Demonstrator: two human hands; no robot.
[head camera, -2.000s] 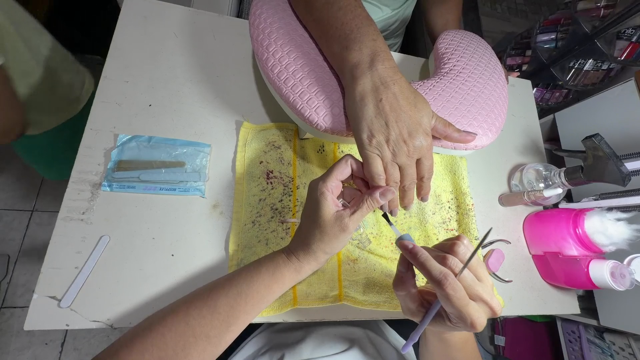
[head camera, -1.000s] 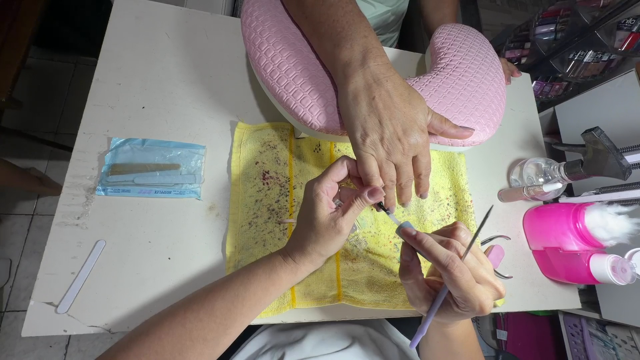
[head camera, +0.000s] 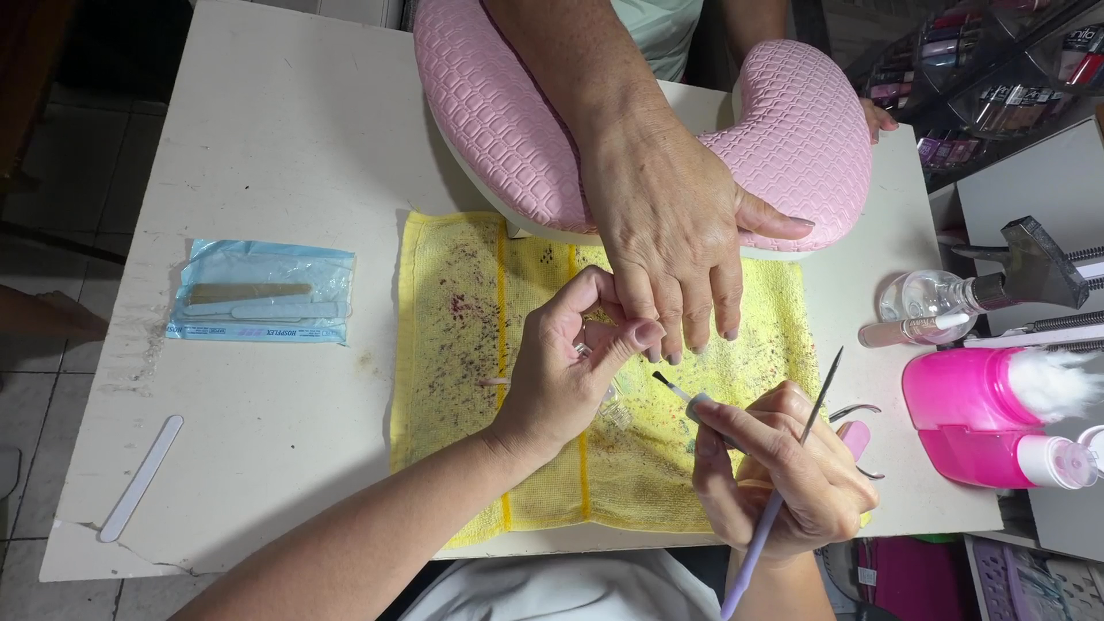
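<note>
Another person's hand reaches down over a pink textured armrest, fingers spread above a speckled yellow towel. My left hand holds one of its fingers between thumb and forefinger; a small clear item, partly hidden, lies in my palm. In my right hand are a nail polish brush, its dark bristles just off the fingertips, and a slim tool with a purple handle and a pointed metal end, slanting between the fingers.
A blue-edged pouch with files and a pale nail file lie at left. On the right are a clear bottle, a pink container with cotton, and a pink-handled metal nipper beside my right hand. Polish racks stand beyond.
The polish brush in my right hand has moved away from the other person's fingertip, where it was at or very near the nail. My left hand keeps its hold.
</note>
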